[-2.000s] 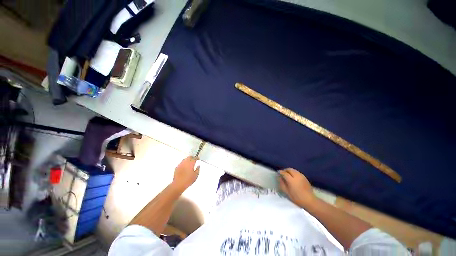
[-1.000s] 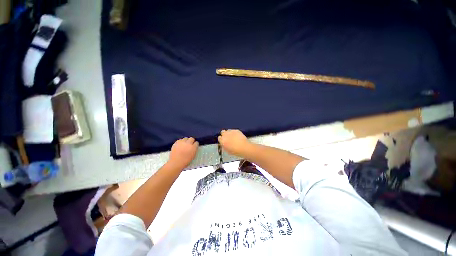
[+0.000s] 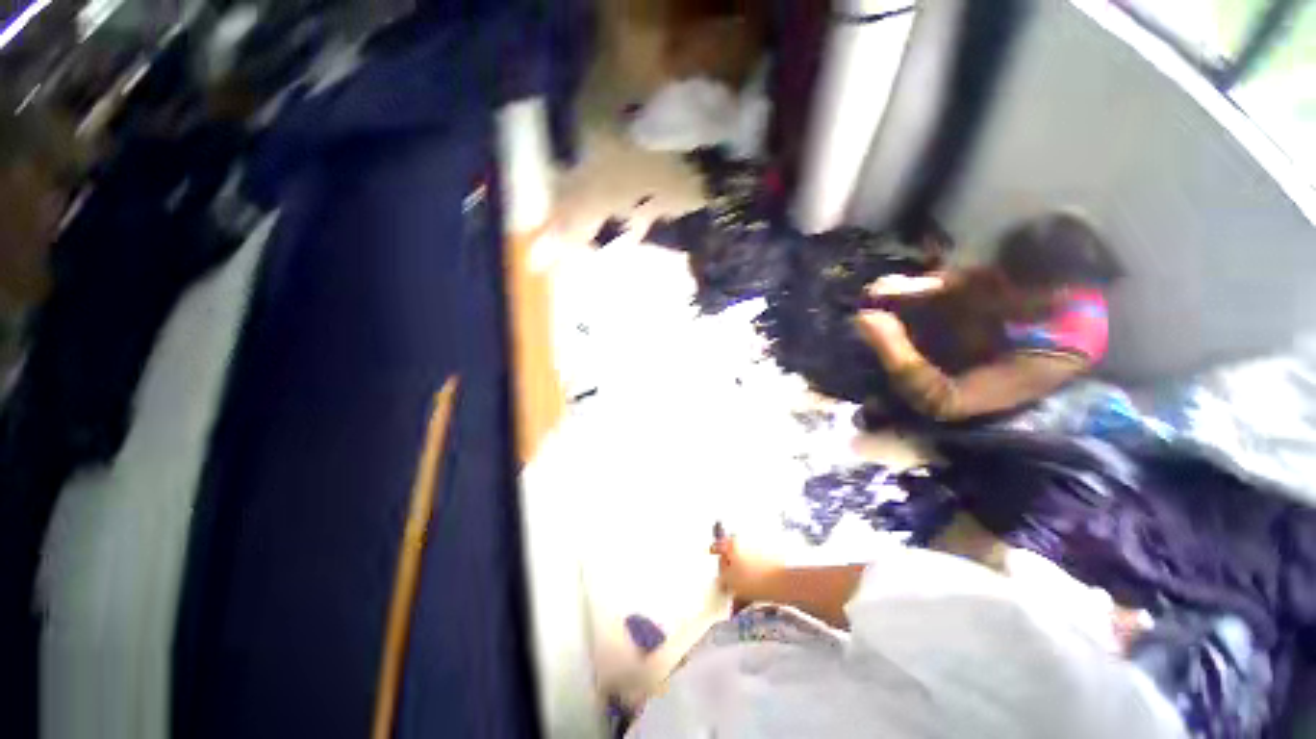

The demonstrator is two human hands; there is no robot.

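The navy fabric (image 3: 347,361) lies along the table on the left, blurred by motion. The yellow-wooden measuring stick (image 3: 419,527) lies on it, running down to the bottom edge of the picture. My right hand (image 3: 736,569) is small and blurred, off the table edge over the bright floor. A small dark and reddish bit shows at its fingertips; I cannot tell whether the hand holds it. My left hand is not in view.
The table's pale and wooden edge (image 3: 534,347) runs beside the fabric. A person (image 3: 996,325) is low down on the right, arms towards a heap of dark scraps (image 3: 816,311). Dark purple cloth (image 3: 1111,520) lies at the lower right. Scraps lie on the floor.
The view has swung far to the right, and the person and scraps have come into it. My right hand has left the fabric's edge. My left hand has gone out of the picture.
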